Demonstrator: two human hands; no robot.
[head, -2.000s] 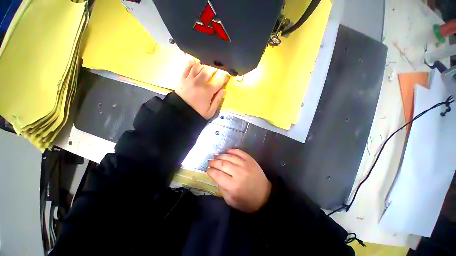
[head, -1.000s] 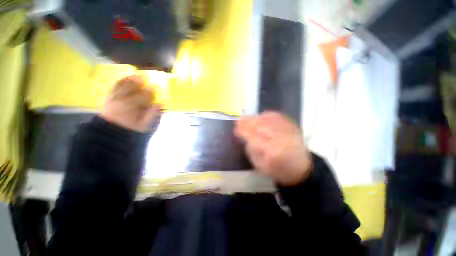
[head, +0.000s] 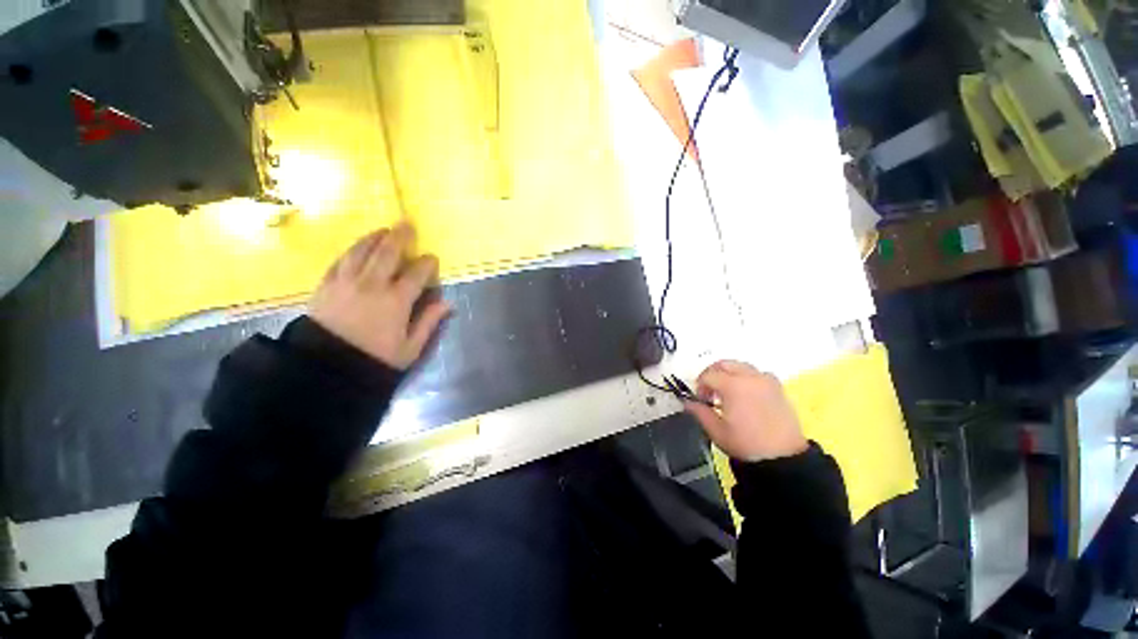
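Note:
The yellow panel (head: 549,187) lies under the machine head (head: 137,112), brightly lit near the needle area, with a fold or seam line running down it. The edge of a white base sheet (head: 106,300) shows at its left. My left hand (head: 381,300) rests on the panel's front edge, fingers slightly spread, holding nothing. My right hand (head: 749,412) is at the table's front right corner, thumb and fingers closed on a small dark pointed tool (head: 686,393), possibly thread snips, beside a looped black cord. Part of the tool is hidden by the fingers.
The dark bed plate (head: 537,331) lies in front of the panel. A black cord (head: 669,237), an orange scrap (head: 671,100) and a white sheet (head: 774,187) are at right. More yellow material (head: 855,431) lies beyond my right hand. A grey screen housing (head: 761,23) stands at top right.
The view has swung to the right. My right hand has moved from the bed plate to the right corner and taken hold of the small dark tool. My left hand stays by the panel's front edge.

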